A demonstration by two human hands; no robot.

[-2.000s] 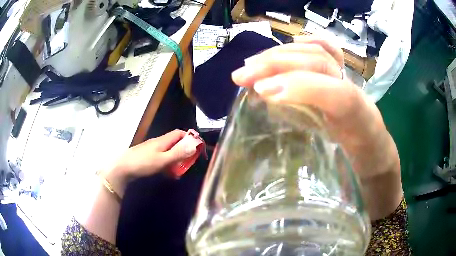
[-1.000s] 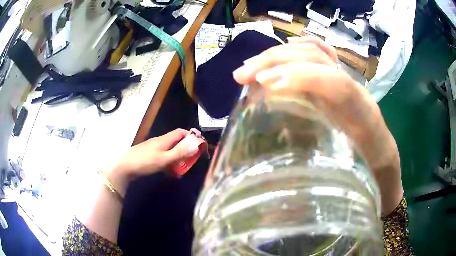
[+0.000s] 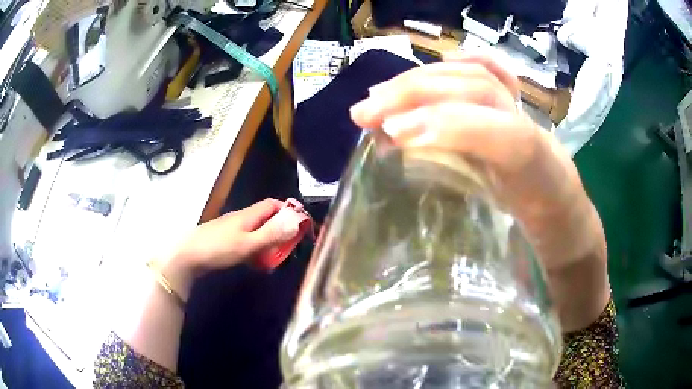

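Observation:
A large clear ribbed bottle (image 3: 425, 289) fills the lower middle, very close to the camera, with its base cut off by the bottom edge. My right hand (image 3: 485, 129) is closed around its far end, fingers curled over it. The bottle's mouth is hidden. My left hand (image 3: 235, 239) is at the left of the bottle, over dark cloth, and grips a red-pink bottle cap (image 3: 287, 245) between thumb and fingers.
A white table with a wooden edge (image 3: 241, 156) is at left, bearing dark strips (image 3: 125, 129), black-handled scissors (image 3: 163, 159), a machine (image 3: 121, 68) and a green tape measure (image 3: 235, 52). Navy cut pieces (image 3: 334, 114) lie on paper ahead. White cloth (image 3: 599, 83) and green floor are at right.
The bottle tilted slightly closer a second ago and is now back near its earlier angle, with my right hand still on it. My left hand has barely moved.

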